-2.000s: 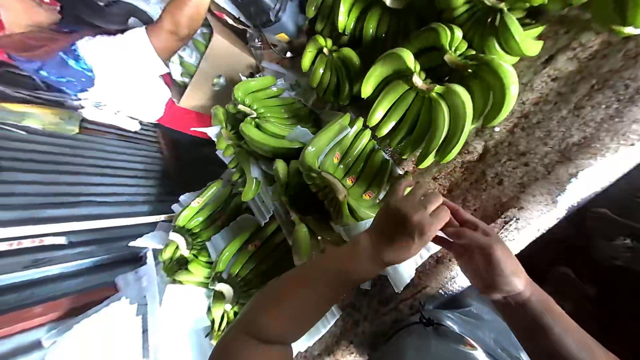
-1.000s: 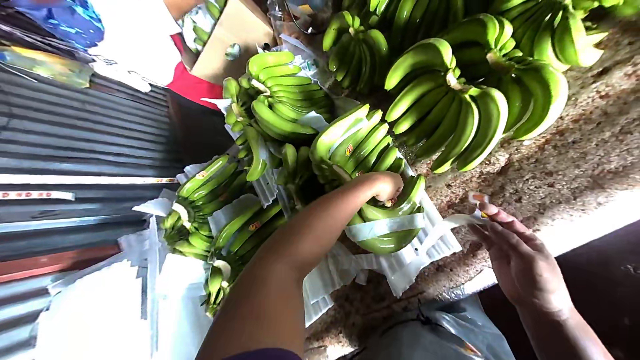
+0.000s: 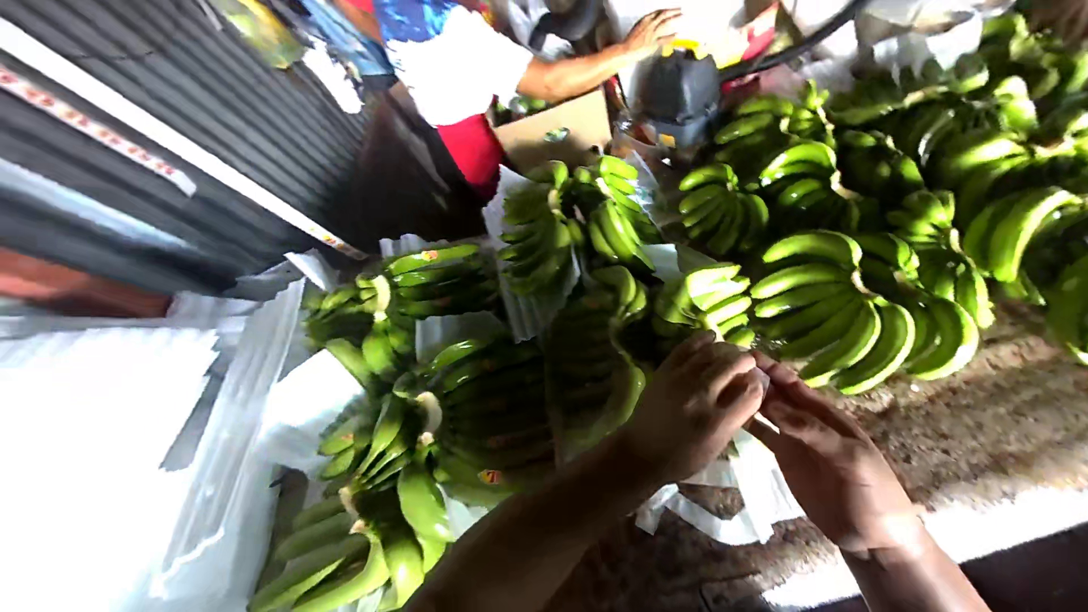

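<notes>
My left hand (image 3: 701,404) and my right hand (image 3: 820,446) meet at the fingertips, right of the wrapped banana hands. Between the fingers is a small pale piece, possibly the end of a strip; its exact form is hidden. A white strip (image 3: 710,520) with loops hangs below the hands, beside white foam sheet (image 3: 761,476). Just above my fingers lies a hand of green bananas (image 3: 710,297). To the left, several green banana hands (image 3: 489,416) rest between foam sheets, some with small stickers. A large unwrapped green banana hand (image 3: 833,306) lies to the upper right.
More green bananas (image 3: 1003,161) cover the wet speckled surface (image 3: 1003,408) at the right. A co-worker with an outstretched arm (image 3: 578,75) stands beyond, near a cardboard box (image 3: 557,132) and a dark container (image 3: 680,89). White foam sheets (image 3: 229,425) are stacked at left, before corrugated metal (image 3: 280,110).
My left hand has left the banana hand it was touching and come together with my right hand. The view has swung, showing more bananas and the co-worker.
</notes>
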